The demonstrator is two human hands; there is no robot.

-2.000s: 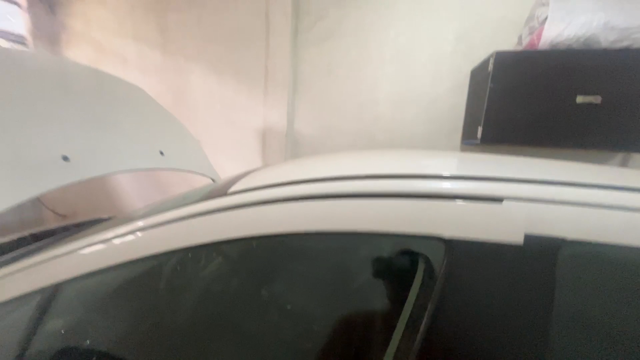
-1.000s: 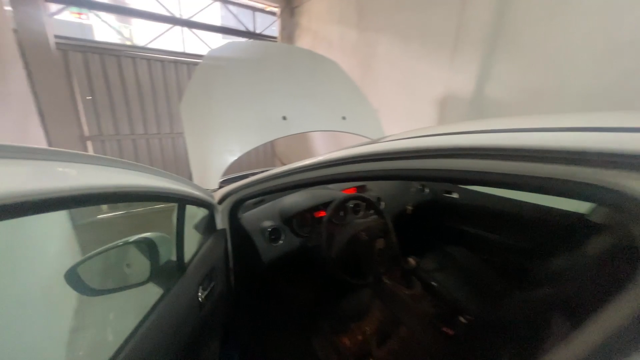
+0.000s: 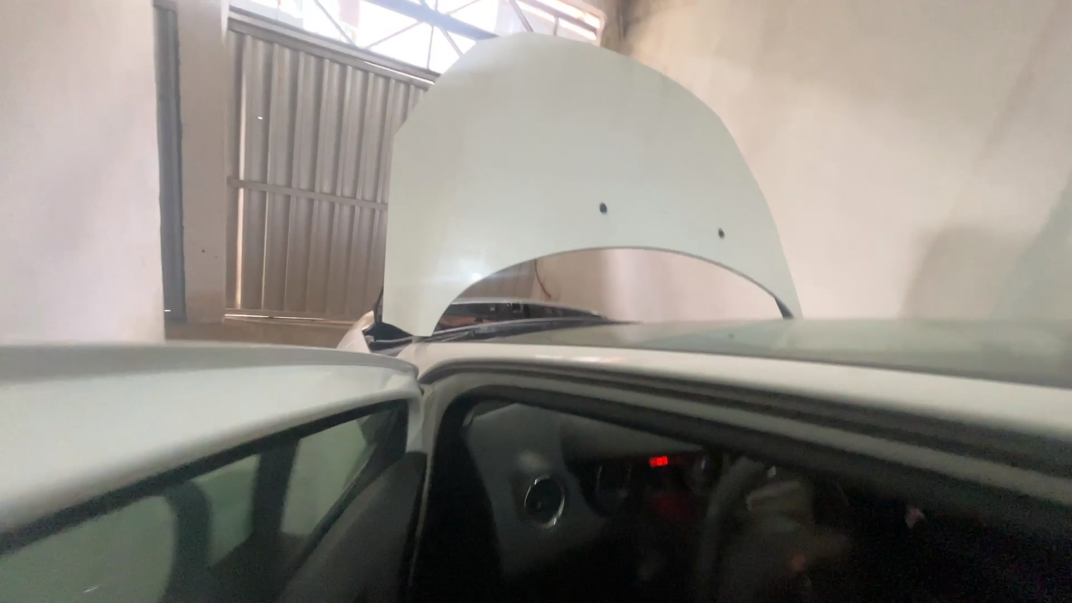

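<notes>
Neither of my hands can be made out. A white car stands before me with its front door (image 3: 209, 389) open to the left and its bonnet (image 3: 536, 159) raised. Through the door opening, the dark cabin shows a round air vent (image 3: 544, 501) and a red lit display (image 3: 659, 461) on the dashboard. Part of the steering wheel (image 3: 718, 511) is faintly visible. A pale, blurred shape lies beside the wheel; I cannot tell what it is.
The car's roof edge (image 3: 837, 381) crosses the view at the right, with the windscreen (image 3: 921, 343) beyond. Behind the bonnet are a ribbed metal gate (image 3: 310, 167) and a pale wall (image 3: 904, 151). A pillar (image 3: 203, 167) rises at the left.
The side of the car showed a closed window two seconds ago; the front door now stands open. The view has swung toward the raised bonnet.
</notes>
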